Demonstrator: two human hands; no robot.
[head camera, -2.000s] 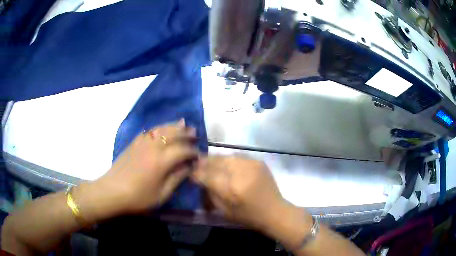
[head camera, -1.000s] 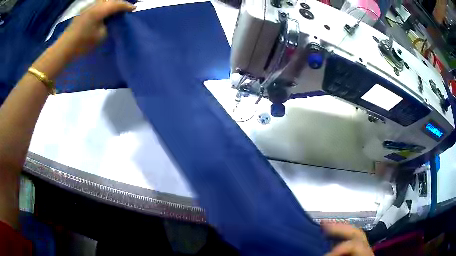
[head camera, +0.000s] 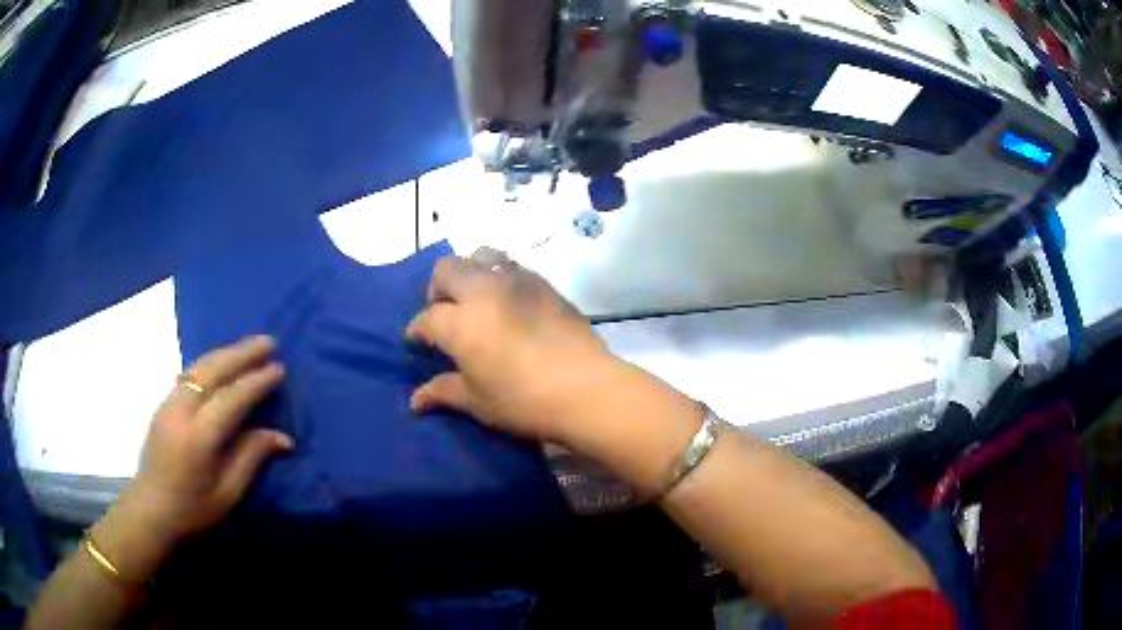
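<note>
A blue cloth panel (head camera: 357, 406) lies over the front edge of the white table, left of the sewing machine's needle area, and hangs down below the edge. More flat blue cloth (head camera: 246, 160) joins or overlaps it toward the back left. My left hand (head camera: 215, 431) rests at the panel's left side with its fingers apart. My right hand (head camera: 511, 345) is on the panel's right side, thumb and fingers pinching a fold of cloth near its upper right corner. The presser foot area (head camera: 523, 160) is blurred, with no cloth seen under it.
The white sewing machine head (head camera: 517, 74) stands behind my right hand, with a lit screen (head camera: 866, 94) and a blue knob (head camera: 607, 192) low by the needle. Black and white scraps (head camera: 984, 357) hang at the right end. A dark-red bin (head camera: 1027, 492) is at lower right.
The cloth stretched between my hands now lies across the table's front edge. My left hand has come down from the upper left, and my right hand has moved up and left from the lower right.
</note>
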